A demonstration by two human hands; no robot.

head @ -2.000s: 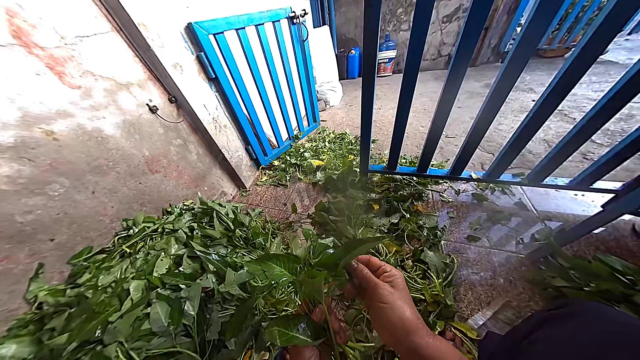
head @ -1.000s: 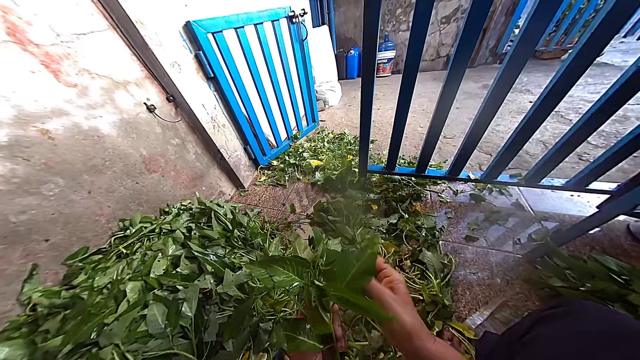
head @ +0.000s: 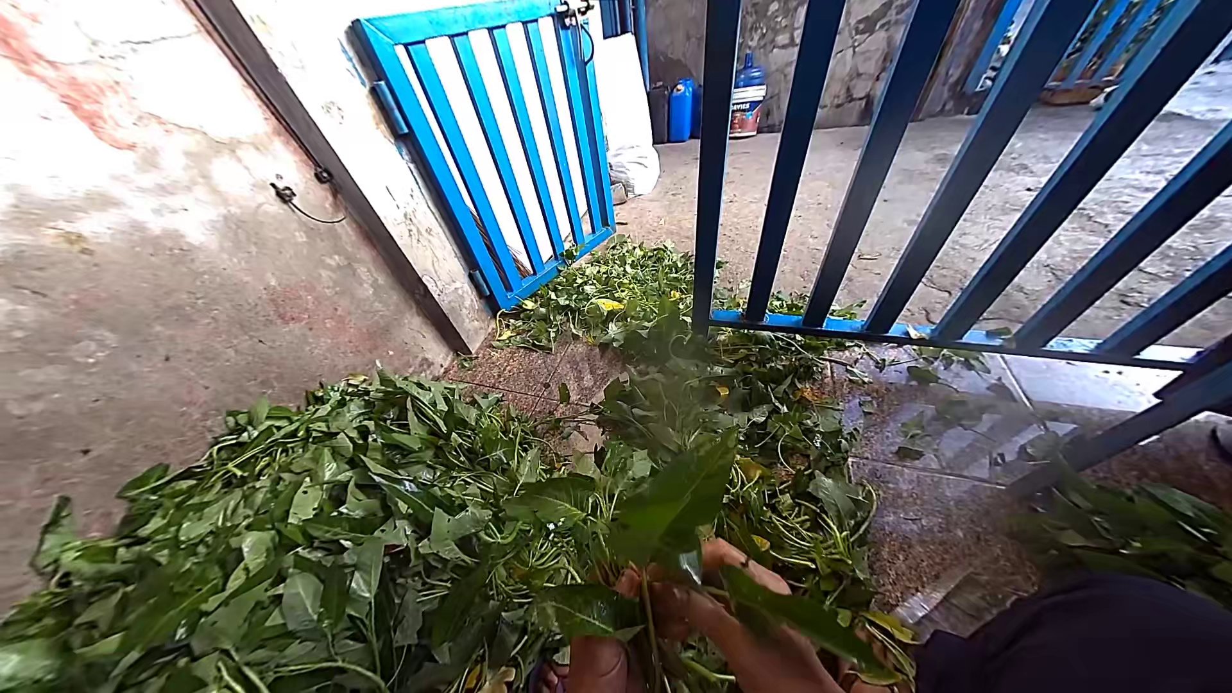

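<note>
At the bottom centre, my right hand (head: 746, 616) grips the stems of a leafy green sprig (head: 674, 500), partly hidden behind its broad leaves. My left hand (head: 599, 662) is low beside it, close against the same stems, with its thumb showing and its fingers mostly hidden by leaves. Under and left of the hands lies a large heap of cut leafy greens (head: 318, 510) with long pointed leaves and thin stems. More loose greens (head: 789, 414), some leaves yellowed, spread on the floor from my hands toward the gates.
A blue barred metal gate (head: 948, 337) stands at the right, and a smaller blue gate (head: 491, 144) by the plastered wall (head: 173, 318). Beyond are a blue jug (head: 681, 108) and a paint bucket (head: 747, 111). Another pile of greens (head: 1145, 534) lies at the right, near my dark-clothed knee (head: 1078, 635).
My right hand has moved down and left, closer to my left hand. The leaves in the grasp have shifted, with one now pointing toward the lower right.
</note>
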